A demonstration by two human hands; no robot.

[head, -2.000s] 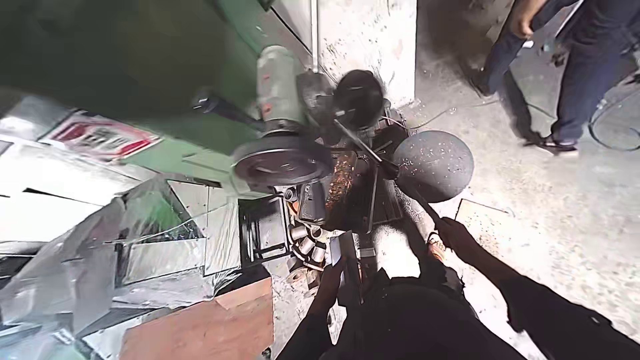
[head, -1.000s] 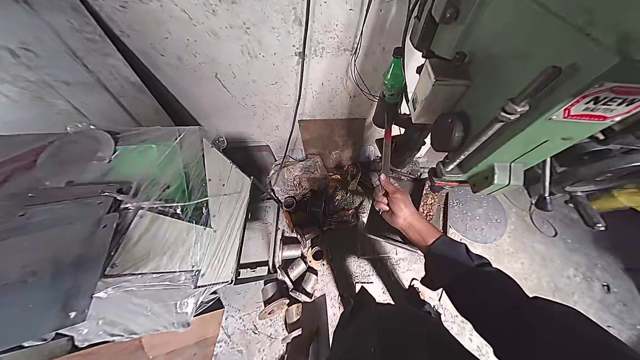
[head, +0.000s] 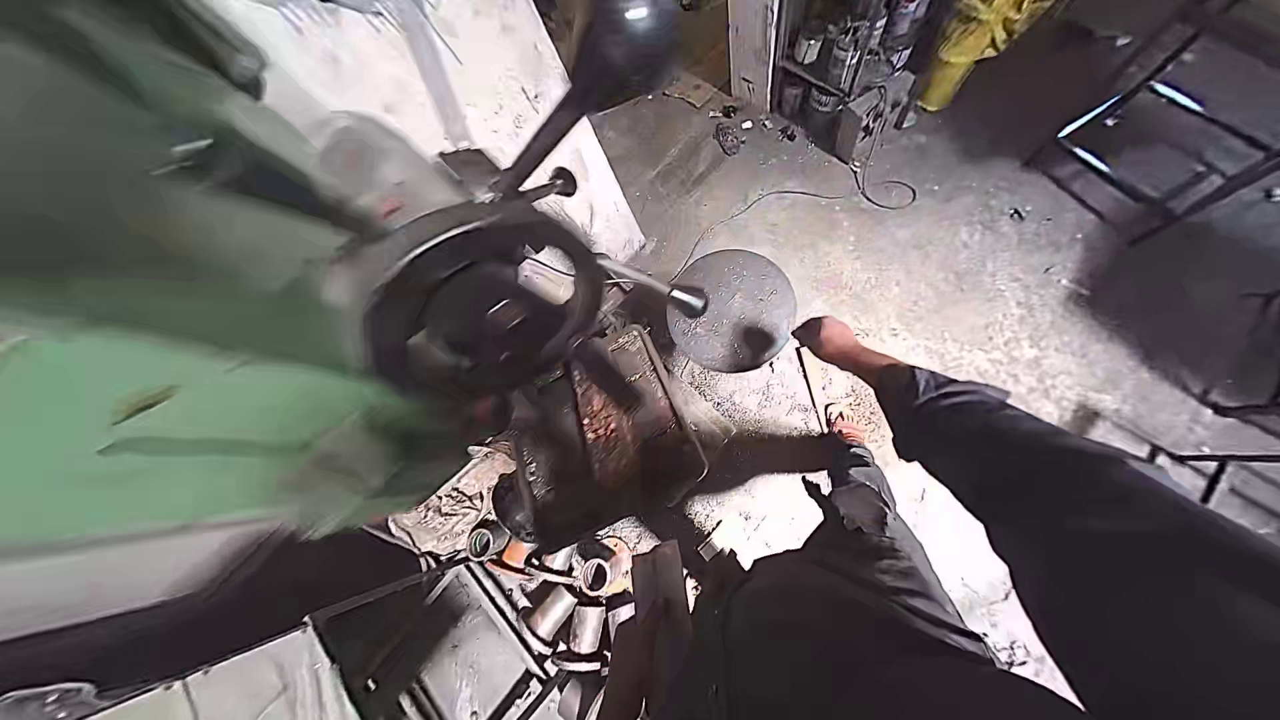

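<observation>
My right hand [head: 832,340] is beside the right edge of a round grey disc [head: 735,310] low by the machine. Its fingers look curled, and whether they grip anything is unclear. A thin strip [head: 812,385] shows just below the hand. My left hand is not visible. A dark flat bar [head: 655,610] shows at the lower middle, beside my dark clothing. To the left stands a green machine [head: 150,430] with a black handwheel [head: 385,300] and a ball-ended lever [head: 688,300]. Under the wheel is a rusty brown metal part [head: 605,420].
Metal cylinders [head: 585,630] are clustered at the lower middle, beside a dark metal frame [head: 440,640]. A cable [head: 780,195] runs over the concrete floor. A shelf with cans [head: 840,60], a yellow wrapped item [head: 975,50] and a metal frame rack [head: 1180,130] stand farther back.
The view has swung strongly. One second ago my right hand held a long flat bar upright near a green bottle; now it is beside the round disc. The people's legs seen two seconds ago are out of view.
</observation>
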